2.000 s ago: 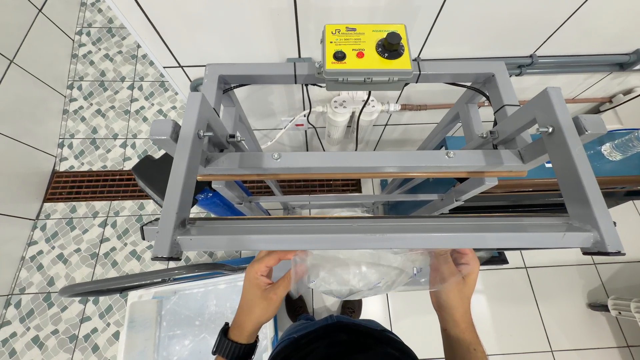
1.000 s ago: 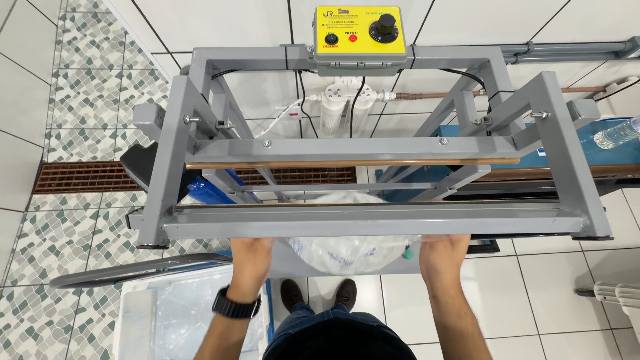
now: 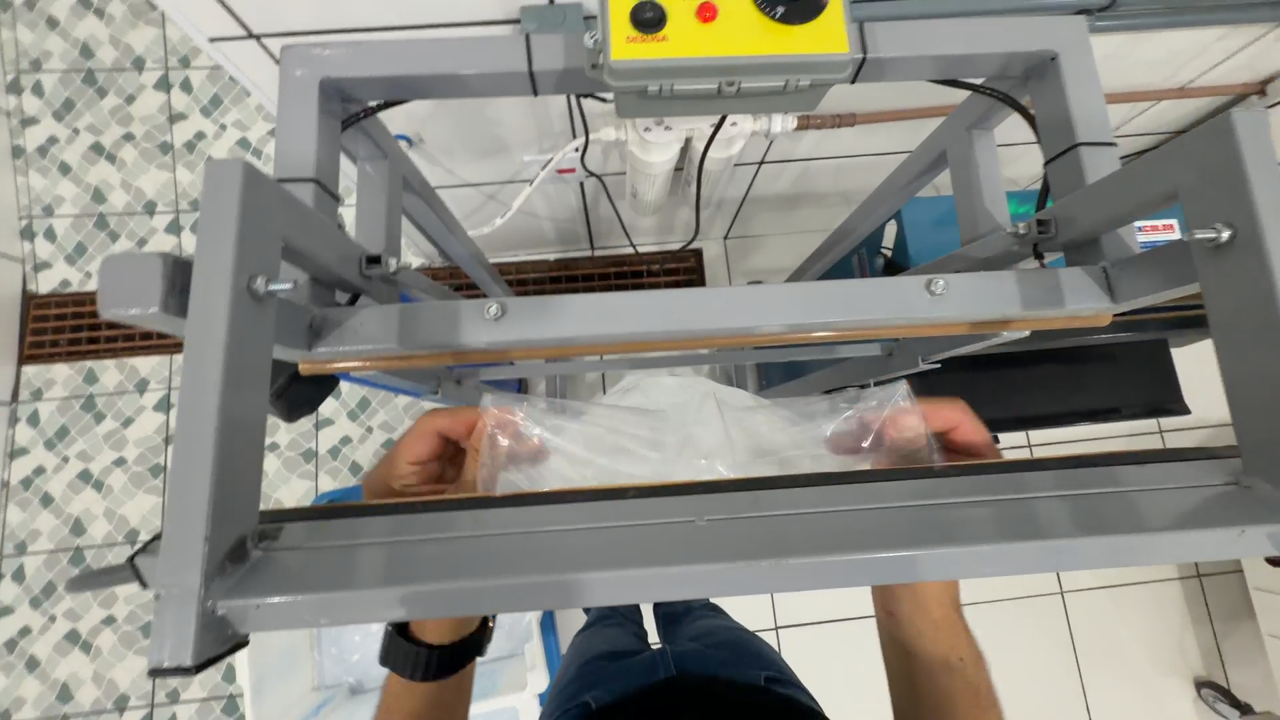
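Note:
A clear plastic bag [image 3: 690, 440] is stretched between my hands, its open edge up in the gap between the two bars of a grey metal bag sealer. My left hand [image 3: 430, 455] pinches the bag's left corner. At its right corner, my right hand [image 3: 925, 435] grips the film, fingers partly seen through the plastic. Both forearms pass beneath the sealer's front bar [image 3: 700, 560]. Behind the bag runs the upper sealing bar [image 3: 700, 315] with a brown strip along its lower edge. The bag's lower part is hidden by the front bar.
A yellow control box [image 3: 730, 35] with knobs is fixed to the frame's top. White filter housings [image 3: 655, 165] and cables are behind the frame. A rusty floor grate [image 3: 100, 325] crosses the floor. Below left stands a white and blue container [image 3: 530, 680]; a blue case [image 3: 930, 235] is at right.
Both hands have risen from below the front bar into the gap between the bars, bringing the bag's top edge up with them. The view has moved closer to the sealer.

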